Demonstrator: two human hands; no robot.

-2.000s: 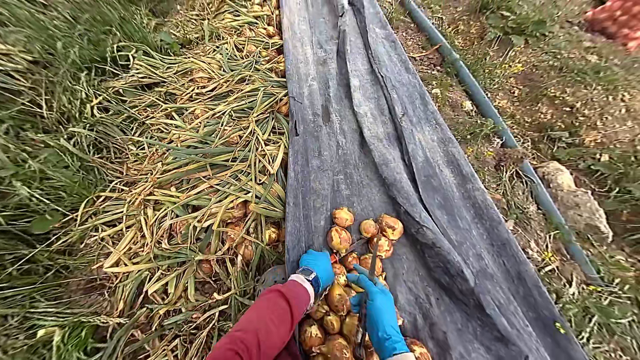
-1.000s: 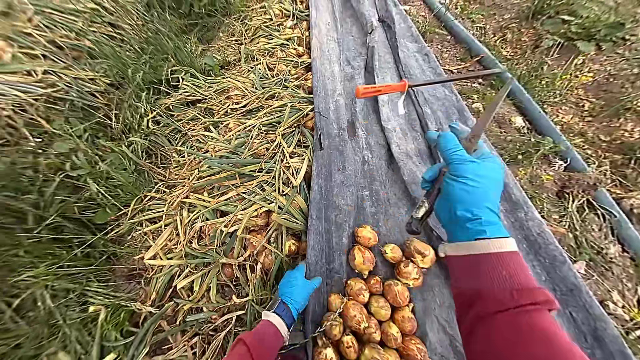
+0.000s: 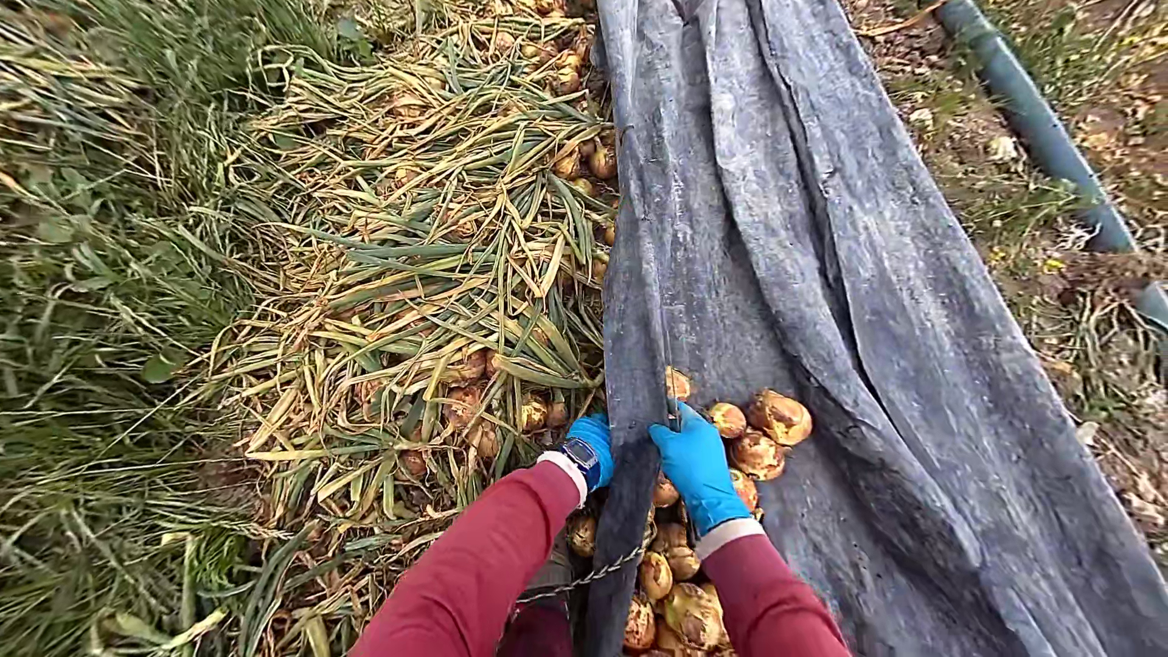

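Observation:
My left hand [image 3: 593, 447], in a blue glove with a watch at the wrist, is at the left edge of the grey fabric sheet [image 3: 630, 319], its fingers partly hidden behind the raised strip. My right hand [image 3: 698, 465], also blue-gloved, pinches the folded edge of this strip from the other side. A small thin part shows at its fingertips; what it is cannot be told. Trimmed onions [image 3: 692, 613] are piled on the sheet below the right hand, and a few more [image 3: 780, 417] lie just to its right. A twisted cord [image 3: 607, 573] crosses the strip near my forearms.
Onions with long drying leaves [image 3: 438, 246] cover the ground left of the sheet. Tall grass [image 3: 100, 365] grows farther left. A blue-green pipe [image 3: 1040, 128] runs along weedy soil at the right. Long folds ridge the sheet.
The knife and the orange-handled tool, seen one second ago, are not visible now. My right hand has come back left from above the sheet, and the sheet's left edge is now folded up between my hands.

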